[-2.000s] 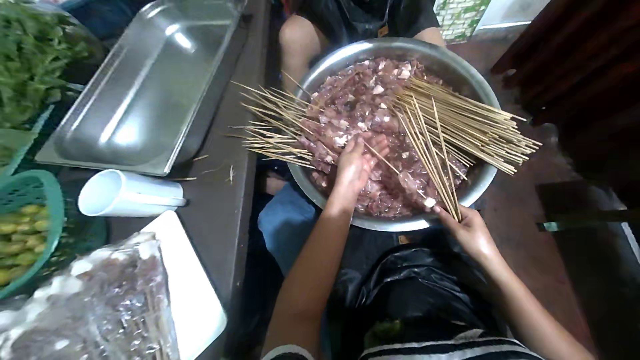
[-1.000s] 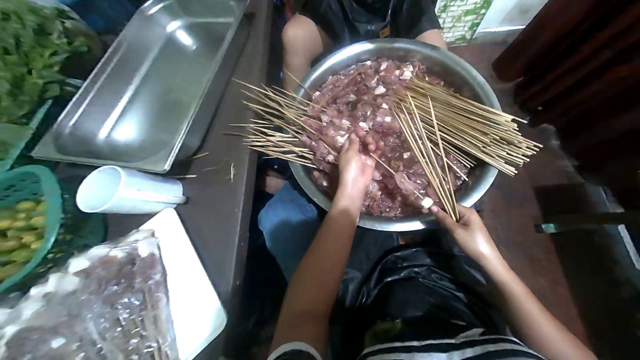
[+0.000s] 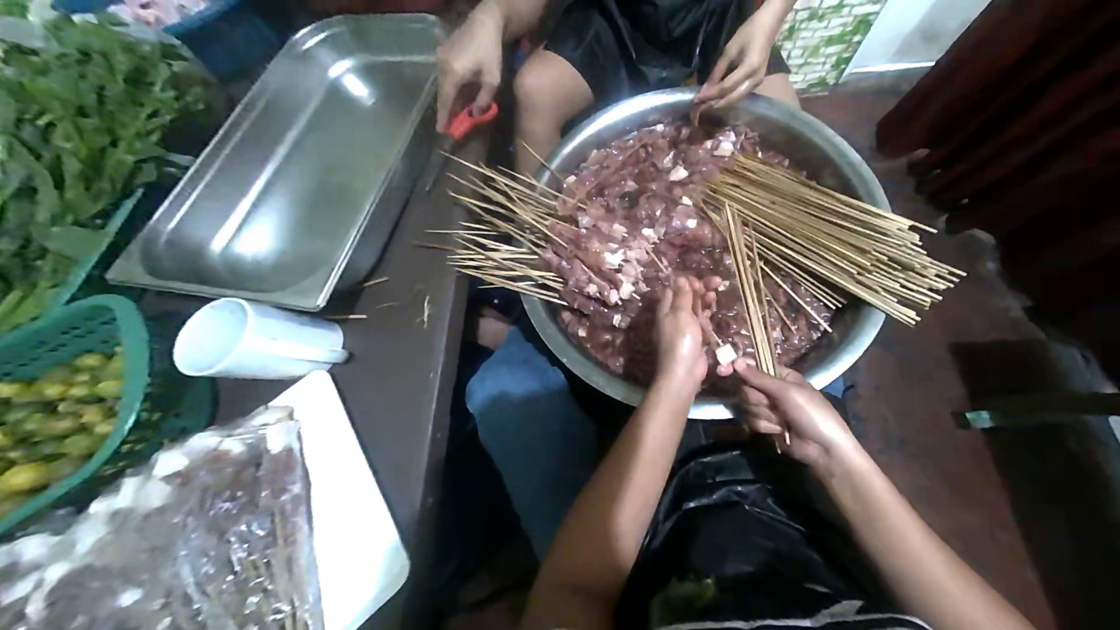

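Note:
A large metal basin (image 3: 862, 179) holds cut raw meat (image 3: 682, 184) with white cubes. My right hand (image 3: 792, 407) grips several bamboo skewers (image 3: 748, 289) near the basin's lower rim, with a white cube (image 3: 725, 353) beside its fingertips. My left hand (image 3: 687, 328) is over the meat, palm partly up and fingers near the meat; whether it holds a piece is hard to tell. A thick bundle of bare skewers (image 3: 831, 227) rests across the basin's right side. Loaded skewers (image 3: 507, 232) lie on its left, their bare ends jutting past the rim.
Another person's hand (image 3: 472, 66) holds red-handled scissors (image 3: 471, 121); their other hand (image 3: 739, 66) is at the basin's far rim. On the dark table (image 3: 402, 394) are a steel tray (image 3: 289, 166), white plastic cup (image 3: 262, 339), white board (image 3: 350, 490), bagged meat skewers (image 3: 201, 525), green fruit basket (image 3: 131, 367) and leafy greens (image 3: 79, 131).
The other person's hands have come into view at the top, one with the red-handled scissors. My left hand stays over the meat, and my right hand still holds skewers at the near rim.

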